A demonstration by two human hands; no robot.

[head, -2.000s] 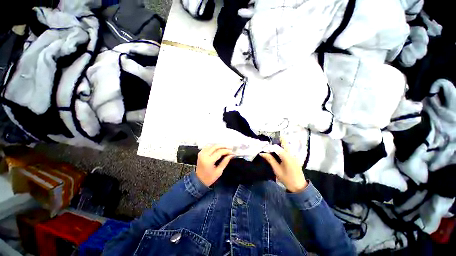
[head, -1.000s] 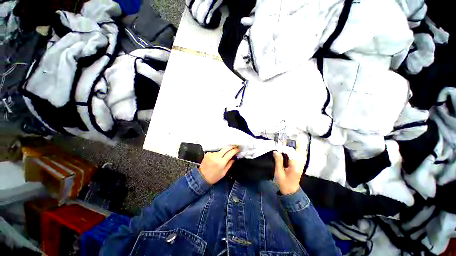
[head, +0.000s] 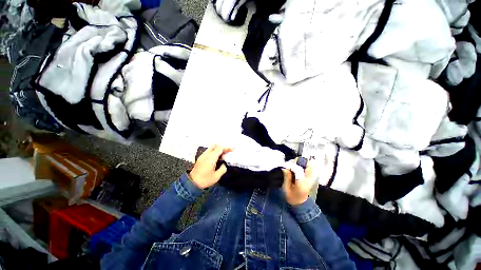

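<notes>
A fleece-lined jacket [head: 316,100] with white pile and black seam lines lies over the white-topped table. Its near end, a white fleece edge [head: 256,160] above black cloth [head: 252,179], is stretched between my hands at my waist. My left hand [head: 209,167] holds the left end between thumb and fingers. My right hand [head: 297,184] holds the right end with thumb and fingertips together. A small dark item [head: 301,162] shows just above my right fingertips; I cannot tell what it is. No needle or thread can be made out.
The white table [head: 203,95] has its left edge beside the speckled floor [head: 121,154]. More fleece-lined garments [head: 79,68] lie heaped at the left. A cardboard box [head: 66,171], a red crate [head: 79,227] and a blue crate [head: 113,232] stand at the lower left. More fleece lies at the right.
My left hand has moved left along the edge and covers much of the small dark block there. The hands are further apart than a second ago. The view has shifted slightly.
</notes>
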